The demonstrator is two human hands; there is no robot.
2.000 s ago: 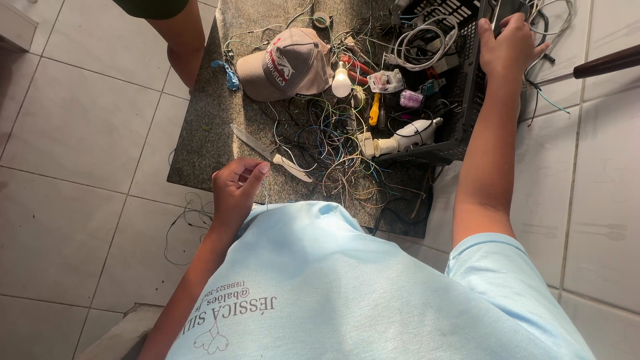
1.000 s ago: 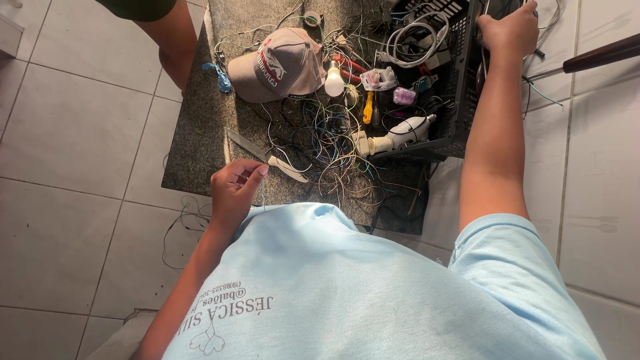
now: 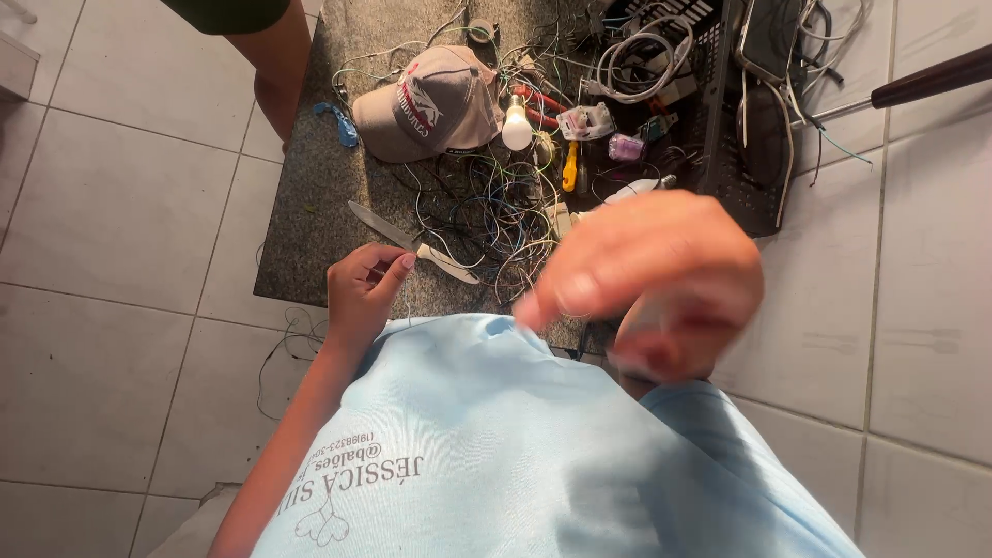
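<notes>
My left hand point(image 3: 368, 291) is at the table's near edge, thumb and forefinger pinched, with a thin wire point(image 3: 408, 304) hanging by the fingertips. Just beyond them lies a kitchen knife point(image 3: 446, 264) with a cream handle, its blade pointing to the upper left. My right hand point(image 3: 659, 271), blurred by motion and with curled fingers, hovers over the near right corner of the table; whether it holds anything cannot be told. It partly hides a pale device beside the basket. A tangle of thin wires point(image 3: 496, 209) spreads between the hands and the cap.
On the stone-topped table point(image 3: 310, 232) are a cap point(image 3: 430, 105), a light bulb point(image 3: 517, 128), a yellow-handled tool point(image 3: 570, 167) and blue plastic point(image 3: 338, 124). A black plastic basket point(image 3: 717, 132) with cables stands right, near a dark-handled tool point(image 3: 930, 77). Another person's leg point(image 3: 271, 70) is at upper left.
My right hand has left the far right side of the basket and come back toward my body. The left hand remains near the knife handle.
</notes>
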